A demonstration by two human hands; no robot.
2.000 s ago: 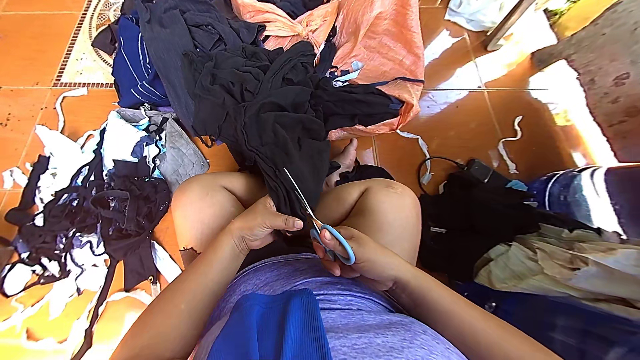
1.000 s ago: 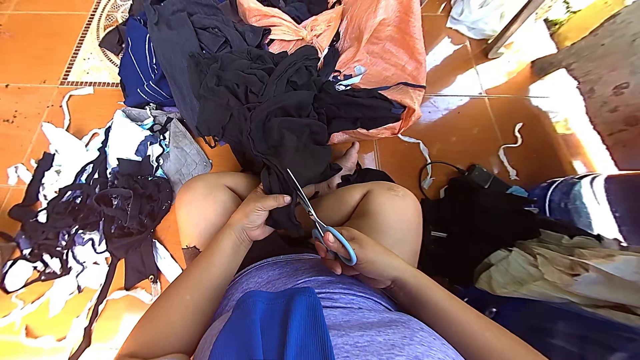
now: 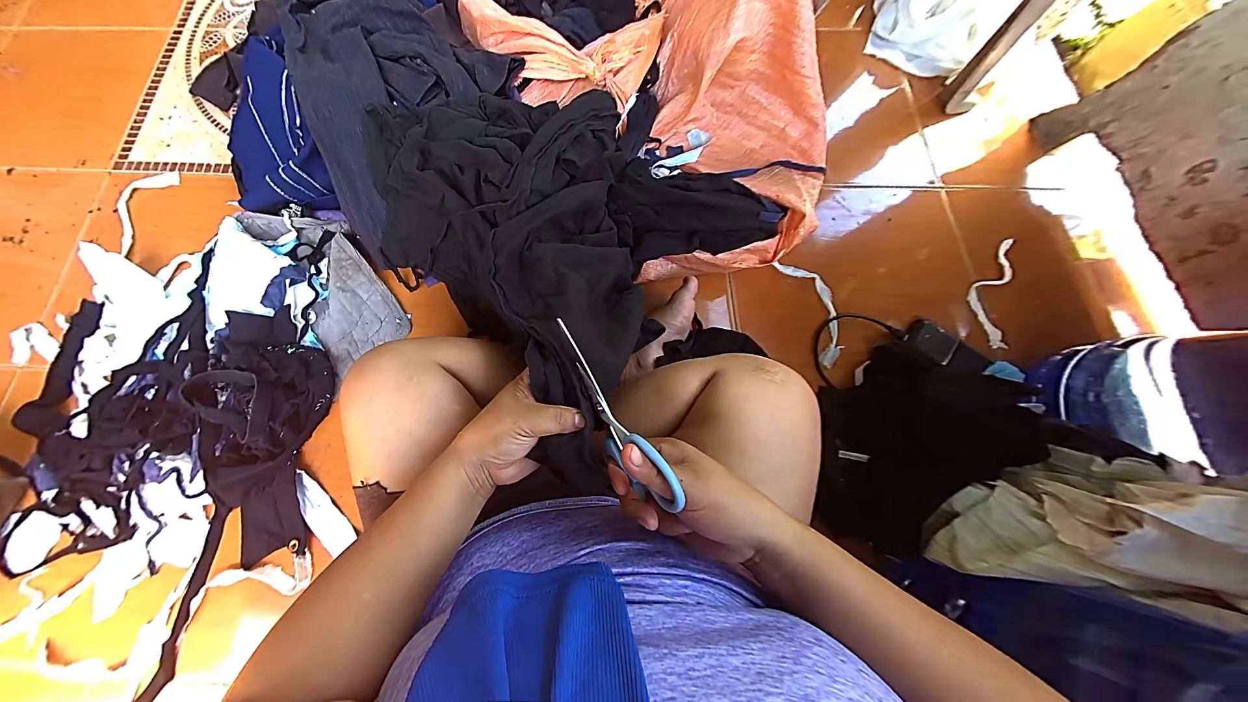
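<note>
My left hand (image 3: 517, 429) grips the near end of a black cloth garment (image 3: 565, 244) between my knees, thumb on top and fingers under the folds. My right hand (image 3: 682, 497) holds blue-handled scissors (image 3: 651, 472), thumb through one loop. The metal blades point up and left over the cloth beside my left thumb; one blade shows plainly, and the dark folds partly hide the rest. The garment spreads away from me onto a heap of dark clothing and an orange woven plastic sack (image 3: 741, 97).
On the tiled floor at left lies a pile of black and white fabric scraps (image 3: 127, 390) near a dark blue striped cloth (image 3: 273, 127). At right are black cloth (image 3: 916, 419), beige cloth (image 3: 1102, 517), a black adapter with cord (image 3: 941, 343) and a white fabric strip (image 3: 993, 292).
The near end of the black cloth has come further down toward my lap in my left hand. My right hand keeps its hold on the scissors.
</note>
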